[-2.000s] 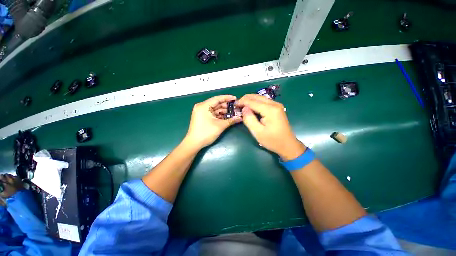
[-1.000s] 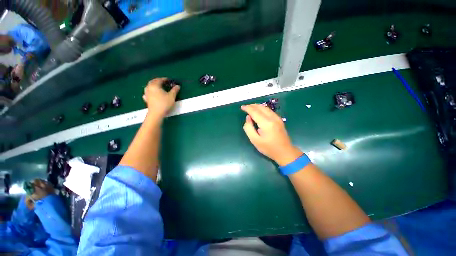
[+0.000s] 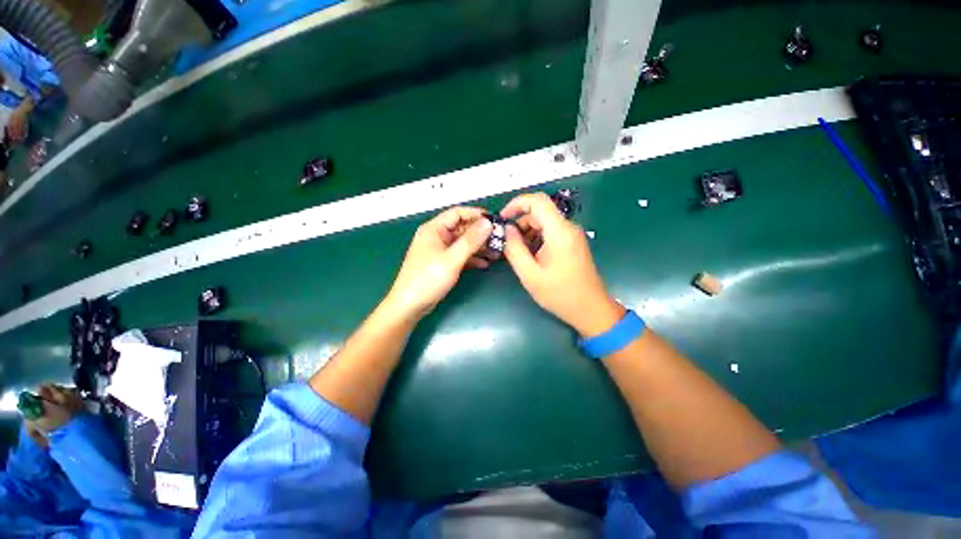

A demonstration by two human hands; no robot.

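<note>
A small black module [image 3: 495, 239] with pale specks is held between the fingertips of both hands, above the green bench. My left hand [image 3: 434, 258] grips it from the left. My right hand [image 3: 559, 263], with a blue band on its wrist, grips it from the right. The fingers hide part of the module. A waiting module [image 3: 565, 200] lies by the white rail just behind my right fingers, partly hidden.
The white rail [image 3: 400, 198] and metal post [image 3: 615, 84] stand beyond, with several modules on the belt. A squarer black unit [image 3: 721, 187] and tan block [image 3: 707, 283] lie right. A black box [image 3: 200, 390] with white cloth [image 3: 143, 377] stands left, near another person's hands. A black tray [image 3: 927, 190] is far right.
A second ago my left hand was over the belt at a module and my right hand was apart from it. Now both hands are together on a module. Modules on the belt have shifted left.
</note>
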